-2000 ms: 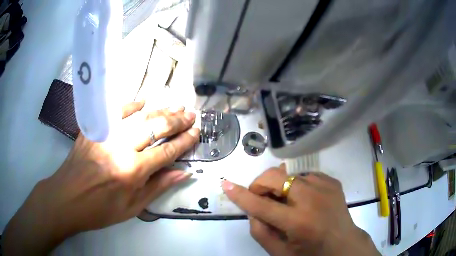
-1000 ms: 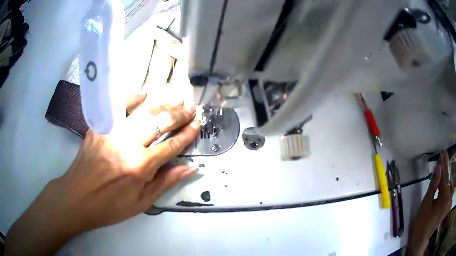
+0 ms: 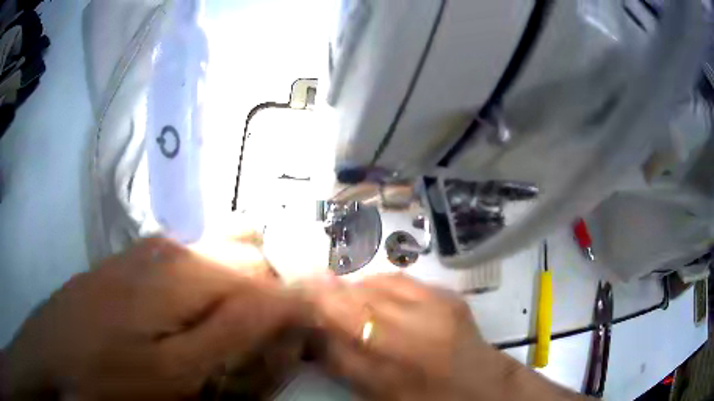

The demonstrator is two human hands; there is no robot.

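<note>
My left hand and my right hand, with a gold ring, meet in front of the needle plate. Both are blurred. Pale cloth hangs in folds at the left, behind the lamp, and runs down to my left hand, whose fingers are curled on it. Something dark shows between and below the hands, too blurred to name. Whether my right fingers grip the cloth is hidden. The needle area is partly washed out by glare.
The white machine head fills the upper middle. The lamp stands left of the needle. At the right lie a yellow-handled screwdriver, a red-handled tool and dark snips. A dark bundle is at the upper left.
My left hand has left its flat place beside the needle and moved nearer me. My right hand has come back from the far right to meet it. The dark patch at left is gone; yellow screwdriver shifted.
</note>
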